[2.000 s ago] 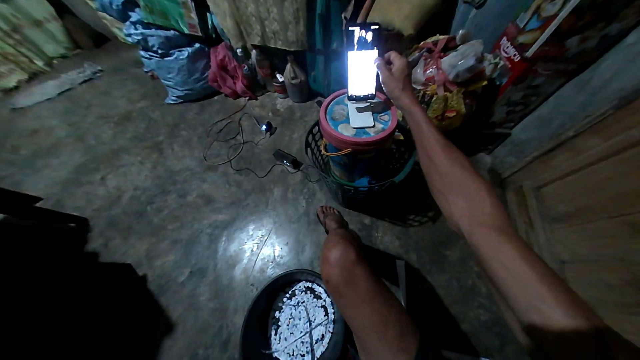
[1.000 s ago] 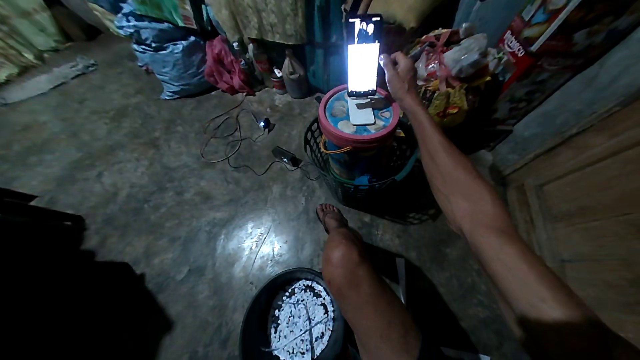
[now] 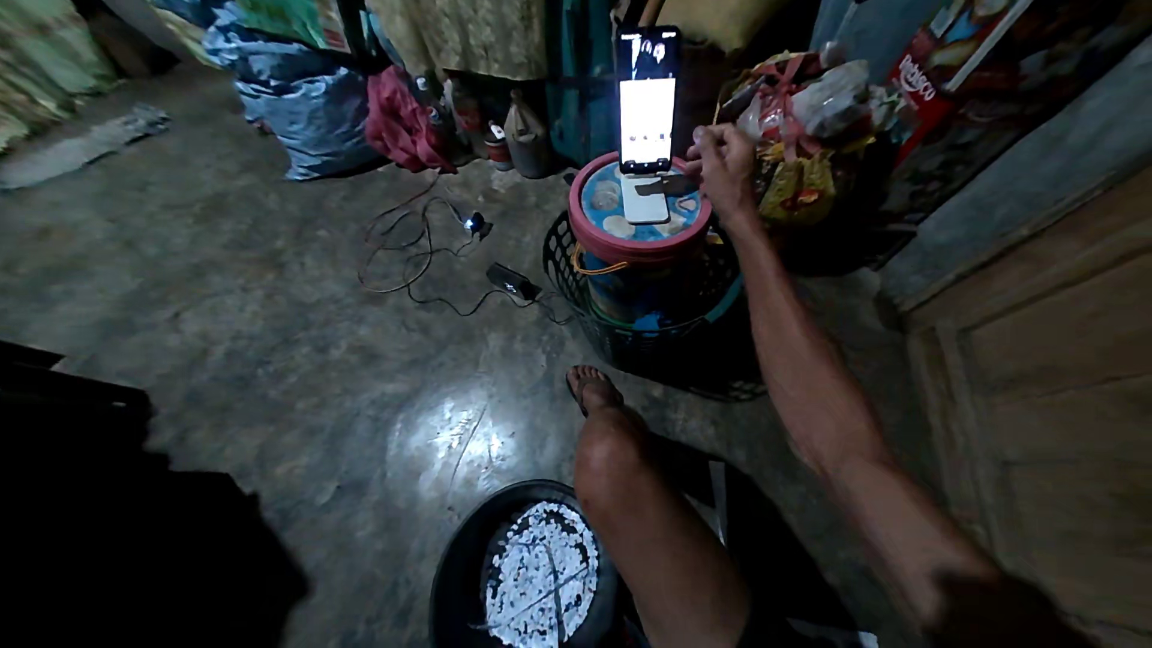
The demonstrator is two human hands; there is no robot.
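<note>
A lit smartphone (image 3: 648, 108) stands upright on a white phone stand (image 3: 645, 200), which rests on the blue lid of a pink-rimmed bucket (image 3: 594, 236). My right hand (image 3: 722, 166) is raised just right of the phone, fingers bent and nothing seen in them; whether a fingertip touches the phone's side cannot be told. The bucket sits inside a dark perforated plastic basket (image 3: 621, 346). Below, beside my bare knee, a black basin (image 3: 459, 558) holds many small white pieces (image 3: 540, 576) with thin dark strips lying across them. My left hand is not in view.
A black adapter (image 3: 513, 281) and tangled cables (image 3: 423, 243) lie on the concrete floor left of the basket. Bags, a red cloth (image 3: 405, 121) and bottles (image 3: 526, 139) line the back. Plastic-wrapped goods (image 3: 801, 126) are at the right, near a wooden door (image 3: 1062, 396). A dark shape fills the lower left.
My right hand has moved slightly away from the phone's right edge, where it was closer before. The phone, bucket and basin have stayed in place.
</note>
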